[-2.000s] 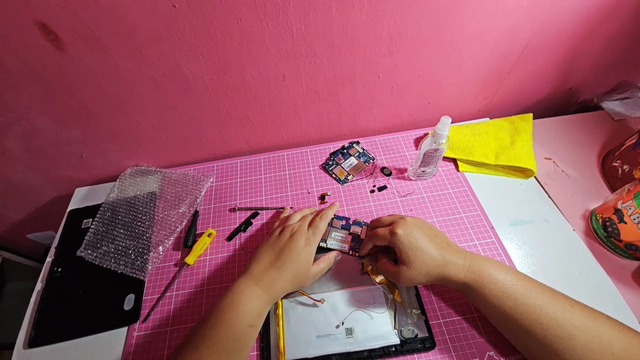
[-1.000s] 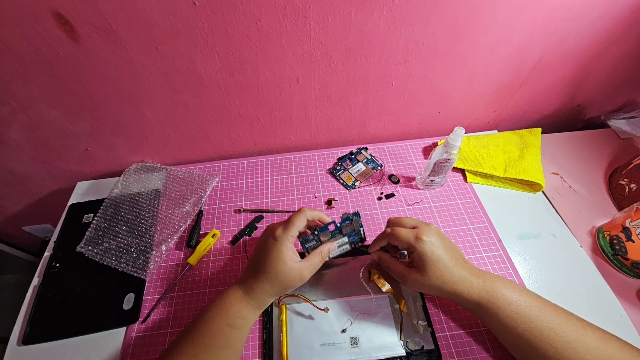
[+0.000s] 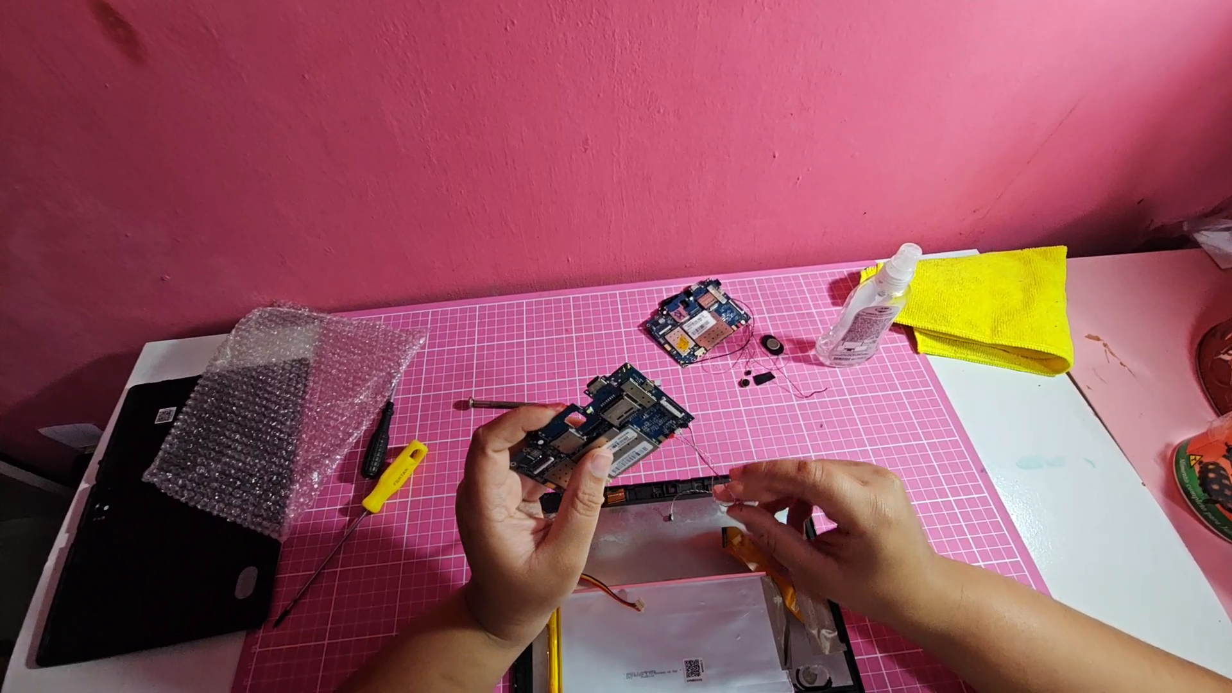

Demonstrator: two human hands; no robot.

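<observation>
My left hand [image 3: 534,520] holds a blue circuit board [image 3: 611,423] by its lower left side, tilted above the upper edge of an opened tablet. Between the thumb and fingers of my right hand [image 3: 833,525] is a thin wire [image 3: 701,450] that runs up to the board's right corner. Inside the tablet lies a large silver-white battery [image 3: 674,630], with a small wire connector [image 3: 633,604] at its upper edge. An orange flex cable [image 3: 760,568] passes beside my right hand. My right fingertips partly hide what they pinch.
A second circuit board [image 3: 695,322], a small oval speaker [image 3: 771,344] and a clear bottle [image 3: 871,308] stand or lie behind. A yellow cloth [image 3: 996,308] is at right. At left are a yellow-handled screwdriver [image 3: 395,476], a dark-handled screwdriver [image 3: 378,441], bubble wrap [image 3: 260,414] and a black panel [image 3: 144,549].
My left hand has raised and tilted the circuit board away from the tablet. My right hand has moved off the board's edge, with a thin wire now stretched between them.
</observation>
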